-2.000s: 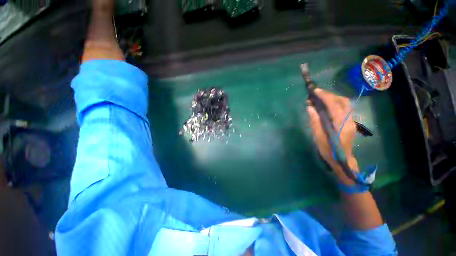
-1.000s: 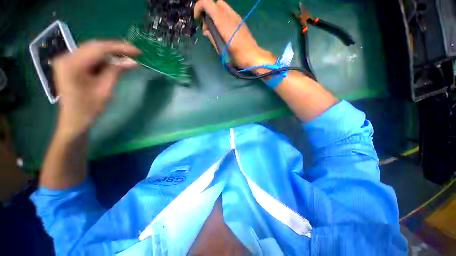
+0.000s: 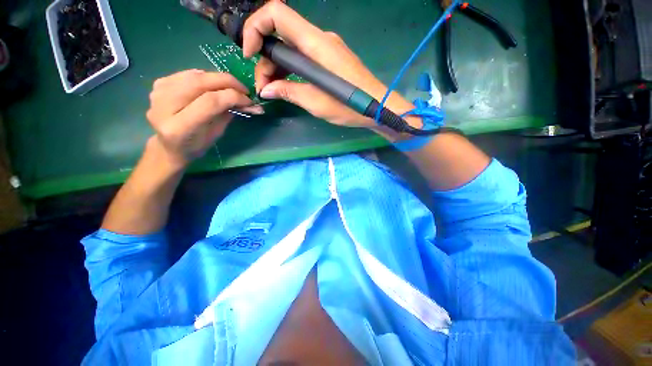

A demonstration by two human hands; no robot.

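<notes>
My left hand (image 3: pixel 196 111) has its fingertips closed on the near edge of a green circuit board (image 3: pixel 236 63), which lies partly hidden behind both hands. My right hand (image 3: pixel 314 71) holds the soldering iron (image 3: pixel 318 73) across its palm, the metal end pointing up and left. My right thumb and index fingertips meet at the board's edge, beside my left fingertips. A tiny dark thing shows between them; what it is cannot be told. The iron's black cable runs back over my right wrist, past a blue strap (image 3: pixel 423 123).
A white-rimmed tray (image 3: pixel 120 61) of dark parts stands at upper left. Side cutters (image 3: pixel 450 50) lie open at upper right, crossed by the blue cord. A black case (image 3: pixel 588 71) stands at the right edge. The green mat's front edge (image 3: pixel 107 182) runs before me.
My left hand has moved right with the board, and my right hand has come down to meet it. The view has shifted, and the parts pile is now mostly out of view or covered.
</notes>
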